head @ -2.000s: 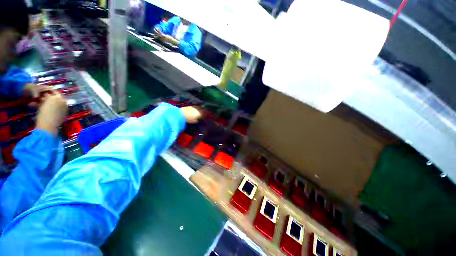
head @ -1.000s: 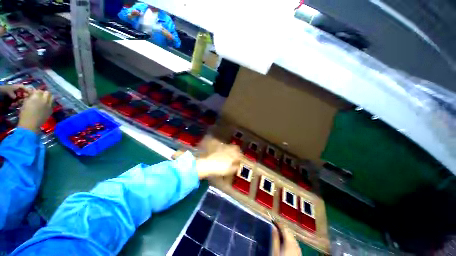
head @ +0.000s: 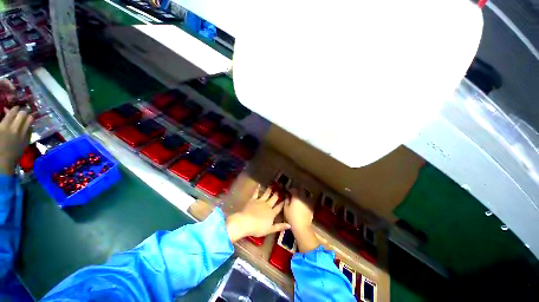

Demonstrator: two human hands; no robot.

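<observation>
My left hand [head: 257,218] is over the left end of a tan-backed housing tray [head: 383,259], fingers spread. My right hand [head: 298,215] is right beside it, fingers pointing down into the tray. A red housing [head: 279,191] shows at the fingertips of both hands; whether either hand grips it is hidden. Another red housing [head: 280,258] with a white-framed dark window lies just below my hands, and more lie in the pockets to the right. The panel tray [head: 248,286] with dark panels is at the bottom, partly cut off and behind my right sleeve.
A clear tray of red housings [head: 158,151] stands behind on the left. A blue bin [head: 88,191] of small red and dark parts is at left, near another person's hand [head: 13,138]. A large white shape [head: 360,76] covers the upper middle. A grey post [head: 70,65] stands upper left.
My right hand has moved from the panel tray up beside my left hand. My left hand has gone from reaching over the rear tray to the tan-backed tray. The view has also shifted.
</observation>
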